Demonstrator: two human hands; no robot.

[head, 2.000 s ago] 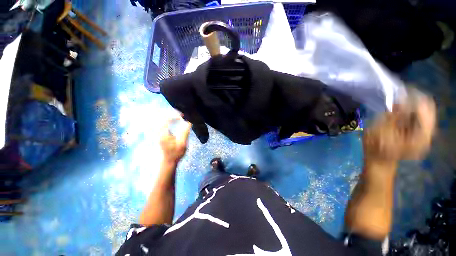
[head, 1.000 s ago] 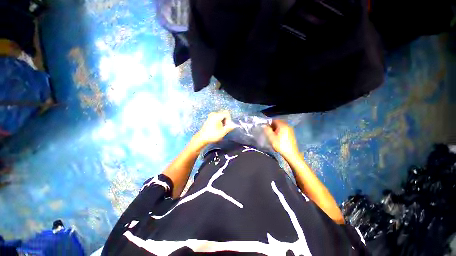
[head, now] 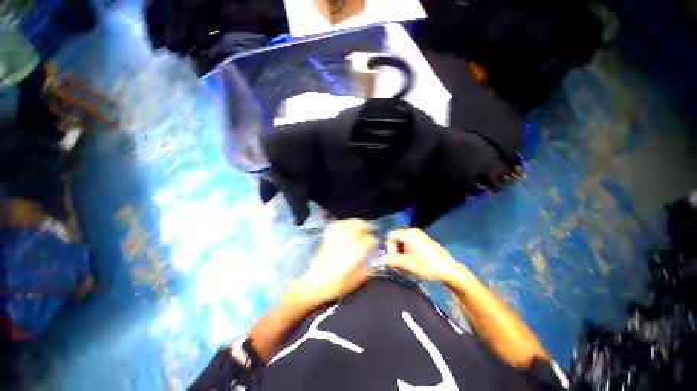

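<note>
A black garment (head: 336, 164) hangs in front of me on a black curved hanger (head: 397, 72), its hook at the tip of a tan pole (head: 362, 69). My left hand (head: 348, 248) and my right hand (head: 414, 256) are close together at my waist, just below the garment and apart from it. Both have curled fingers; the left is blurred. A small bit of clear poly bag (head: 381, 261) shows between them, pinched in the fingers; most of it is hidden or too blurred to see.
A grey-blue plastic crate (head: 243, 126) with white sheet (head: 424, 72) over its right side stands behind the garment. A cardboard box (head: 336, 9) sits on a white board (head: 306, 23). Black heaps (head: 527, 53) lie behind. Shiny bagged garments (head: 649, 328) lie at lower right, a blue sack (head: 46, 267) at left.
The white film first swung out at right in my right hand; then both hands held clear film at my waist. The view has since tilted up, and the hands are closer together.
</note>
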